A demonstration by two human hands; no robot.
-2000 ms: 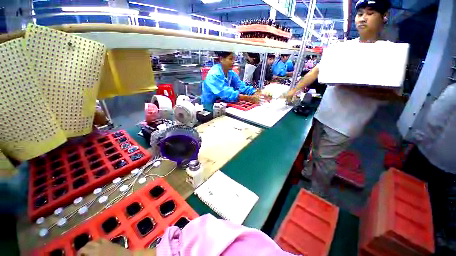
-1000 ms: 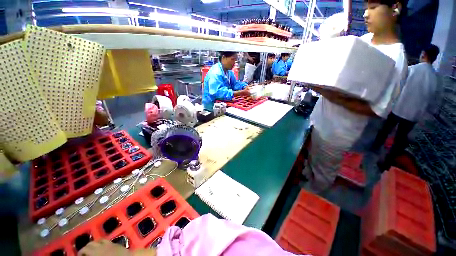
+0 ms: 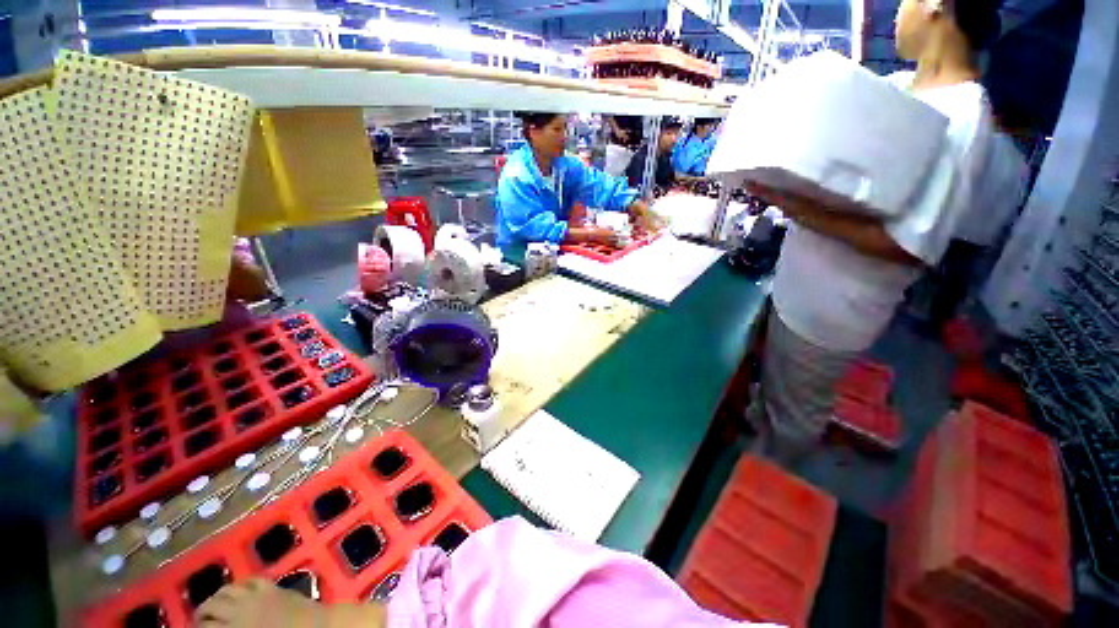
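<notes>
The near red compartment tray (image 3: 399, 537) lies at the lower left, cut off by the bottom edge, with black-faced square watch heads (image 3: 362, 546) in its pockets. My right hand (image 3: 260, 604), in a pink sleeve, is over the tray's lower part, beside a watch head. Its lower part is cut off by the bottom edge, and whether its fingers grip anything is hidden. My left hand is not in view. White discs on white cables (image 3: 210, 507) lie behind the tray. A second red tray of watch heads (image 3: 203, 450) lies beyond them.
A spiral notebook (image 3: 562, 476), small bottle (image 3: 482, 420) and purple-rimmed fan (image 3: 444, 348) stand or lie right of the trays. Yellow dotted sheets (image 3: 147, 196) hang at left. A person carrying a white box (image 3: 834, 135) stands beyond the bench. Red trays (image 3: 982, 515) are stacked at right.
The person at right has moved closer and turned away with the white box. The blue-clothed worker's hands have moved over their tray. My right hand has hardly moved.
</notes>
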